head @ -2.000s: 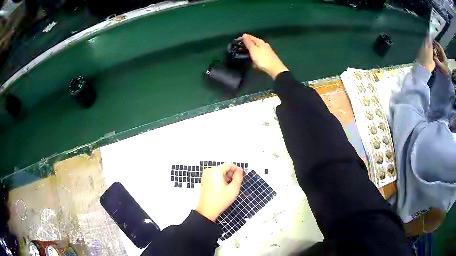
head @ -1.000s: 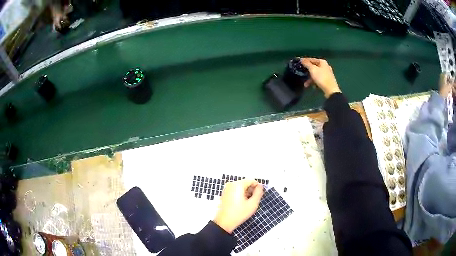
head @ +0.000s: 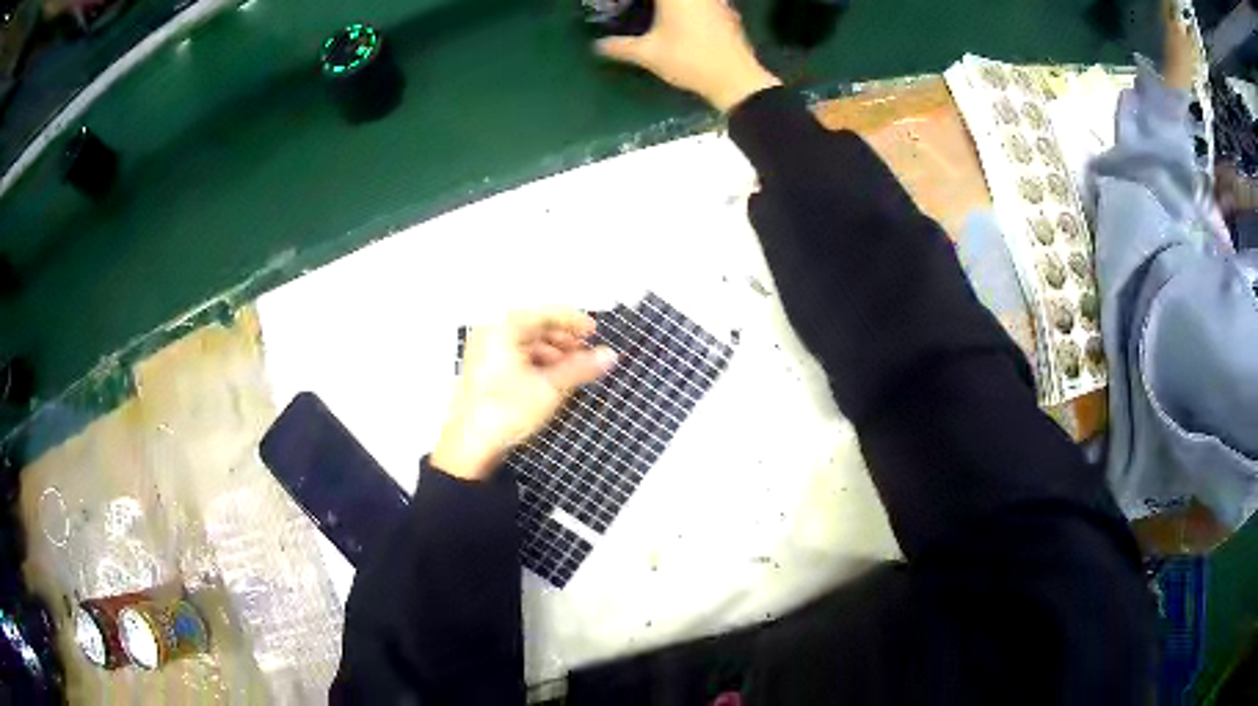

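My right hand (head: 697,53) reaches over the green belt at the top edge, thumb and fingers around a black cylindrical unit (head: 621,17) that the frame edge cuts off. My left hand (head: 517,379) is slightly blurred, fingers curled and thumb near the fingertips, over the left part of the black pad sheet (head: 628,400). Whether a pad is between its fingertips cannot be told. The sheet is a black grid with pale lines and a pale gap near its lower end. It lies on the white work sheet (head: 814,510).
The green belt (head: 455,138) carries a unit with green lights (head: 362,76) and other dark units. A smartphone (head: 328,469) lies left of my left hand. Two cans (head: 145,632) are at lower left. A strip of round parts (head: 1035,207) and a person's grey sleeve (head: 1186,331) are at right.
The view has shifted, so the belt sits higher. My left hand has moved left relative to the pad sheet, showing more grid. My right hand is now partly beyond the top edge.
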